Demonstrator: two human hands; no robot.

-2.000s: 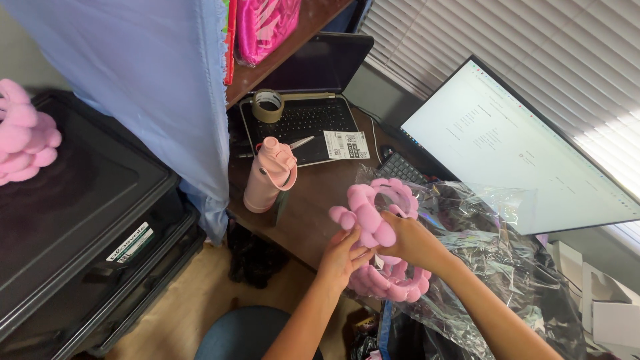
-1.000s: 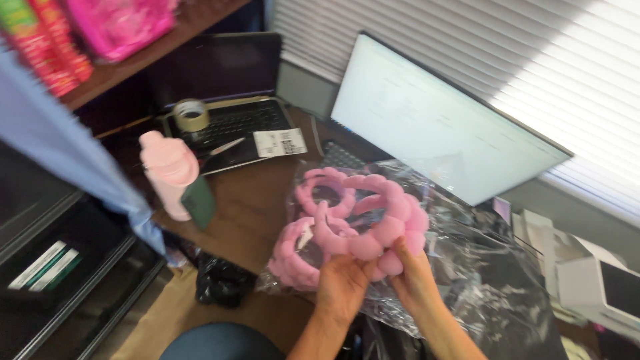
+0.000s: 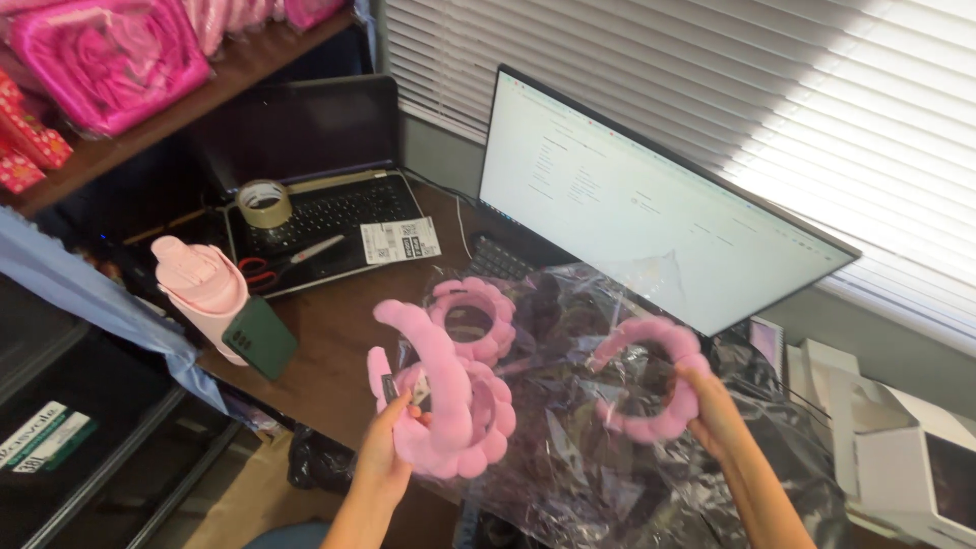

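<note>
My left hand (image 3: 389, 446) grips a pink padded headband (image 3: 442, 374) with a small dark tag on its inner side. My right hand (image 3: 709, 404) holds another pink puffy headband (image 3: 679, 351), apart from the first, above clear plastic wrapping (image 3: 564, 450). Behind the left-hand headband, one more pink bubbly band (image 3: 496, 305) lies on the desk near the plastic. A further scalloped pink band (image 3: 496, 404) is partly hidden behind the headband in my left hand.
A pink bottle (image 3: 202, 293) with a green phone (image 3: 261, 339) against it stands left. Behind are a laptop (image 3: 358, 206) bearing a tape roll (image 3: 264, 203), scissors (image 3: 316, 249) and a printed label (image 3: 400, 240). A monitor (image 3: 625, 206) stands behind the plastic; white boxes (image 3: 892, 442) are at right.
My hands were close together on the pink headbands; now they are wide apart, each with a headband, the right one over the plastic. The view has shifted.
</note>
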